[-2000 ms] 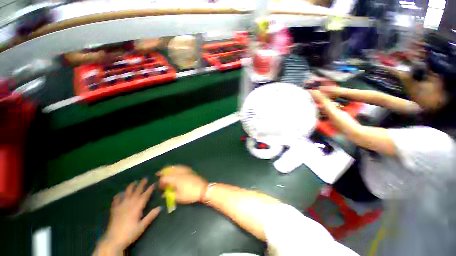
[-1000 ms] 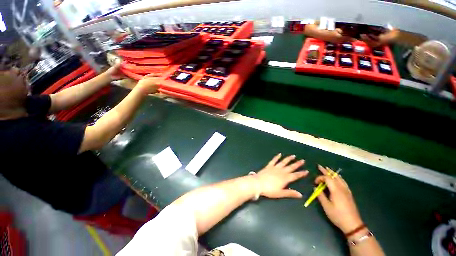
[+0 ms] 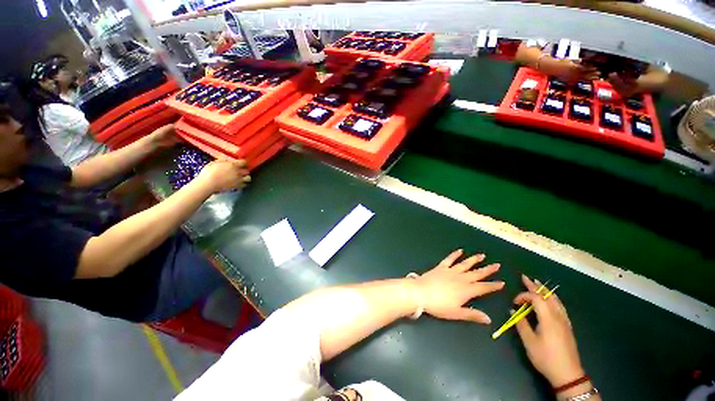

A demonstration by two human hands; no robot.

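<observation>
My left hand [image 3: 459, 290] lies palm down on the dark green bench with its fingers spread, holding nothing. My right hand [image 3: 547, 333] rests to the right of it and holds yellow tweezers [image 3: 517, 315], their two thin tips pointing up and away. A white label sheet [image 3: 281, 242] and a long white strip [image 3: 342, 235] lie side by side on the bench, left of my left hand. Neither hand touches them.
A person in dark clothing at left has a hand at a stack of red trays [image 3: 231, 110]. Another stack of red trays [image 3: 376, 145] with black units stands beside it. Beyond the pale dividing strip [image 3: 502, 231], another person's hands are over a red tray [image 3: 584, 141].
My view has swung left from the fan. The person at left has moved a stack of red trays left, apart from the other stack. My hands stay on the bench, tweezers still held.
</observation>
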